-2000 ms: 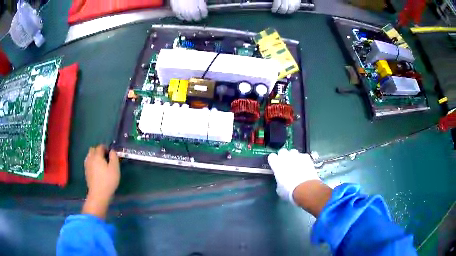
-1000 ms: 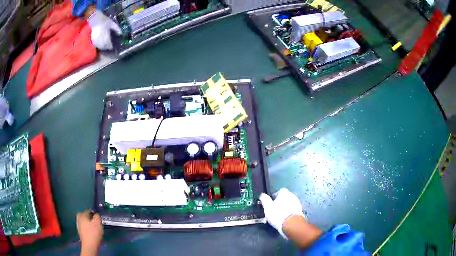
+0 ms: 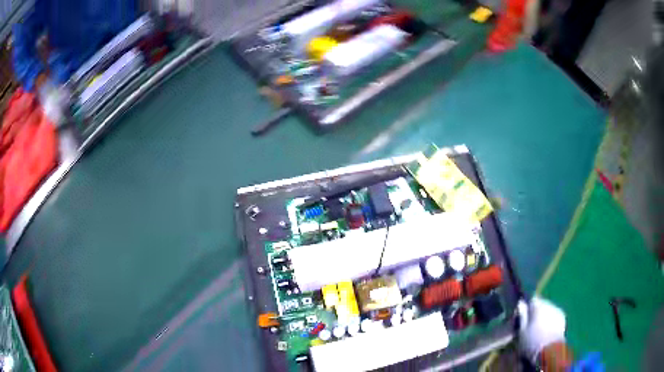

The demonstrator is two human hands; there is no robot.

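An assembled power board (image 3: 295, 258) lies component side up in its dark carrier frame (image 3: 251, 232) on the green mat, low in the head view, slightly tilted. It bears white heatsinks (image 3: 342, 260), copper-red toroids (image 3: 443, 292) and a yellow perforated piece (image 3: 453, 187) at its far right corner. My right hand (image 3: 542, 325), in a white glove, holds the frame's right edge near the lower right corner; its fingers are partly hidden and blurred. My left hand is not in view. The frame's near edge is partly cut off by the picture's bottom.
Another assembled board (image 3: 364, 54) lies beyond, with a dark object (image 3: 271, 122) beside it. A person in blue (image 3: 65, 29) is at the upper left near a third board (image 3: 109, 76) and red foam (image 3: 25, 152). A green board (image 3: 11, 341) and red pad (image 3: 33, 327) show at lower left.
The held board has shifted right across the mat and turned slightly. The view has swung right and is blurred. My left hand, earlier at the frame's left corner, has left the picture.
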